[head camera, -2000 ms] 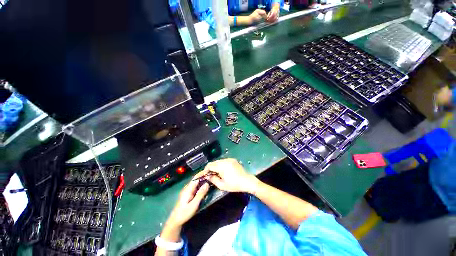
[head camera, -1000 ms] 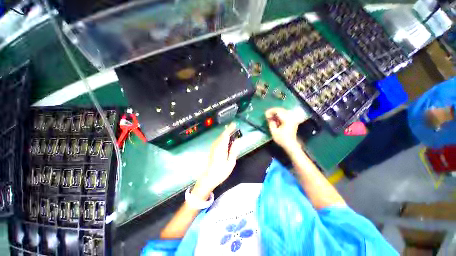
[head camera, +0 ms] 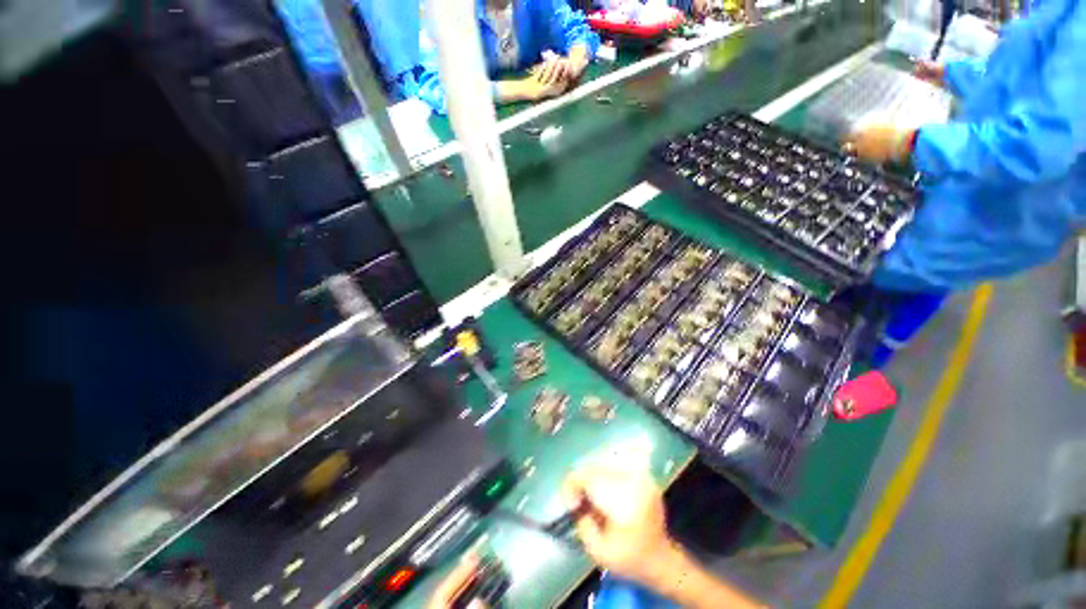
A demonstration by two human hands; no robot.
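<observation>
My right hand (head camera: 622, 514) is closed around thin dark tweezers (head camera: 536, 520), whose tip points left past the jig's front corner. My left hand (head camera: 456, 585) is at the bottom edge, mostly cut off, with a small dark housing (head camera: 488, 581) at its fingers. The housing's details are blurred. The black jig (head camera: 393, 476) lies at lower left, with a red display and a green light on its front. Loose housings (head camera: 549, 409) lie on the green mat between the jig and the near tray (head camera: 667, 321).
A clear guard (head camera: 238, 440) slants over the jig under a large black mass. A silver bent rod with a yellow piece (head camera: 467, 345) is beside the jig. Another black tray (head camera: 786, 190) lies behind right. A pink phone (head camera: 865, 395) is right. A person in blue (head camera: 1012, 155) reaches in there.
The view has swung right and up, so the jig sits lower left. My hands are lower in view, the left partly cut off. The person in blue is now at the far tray.
</observation>
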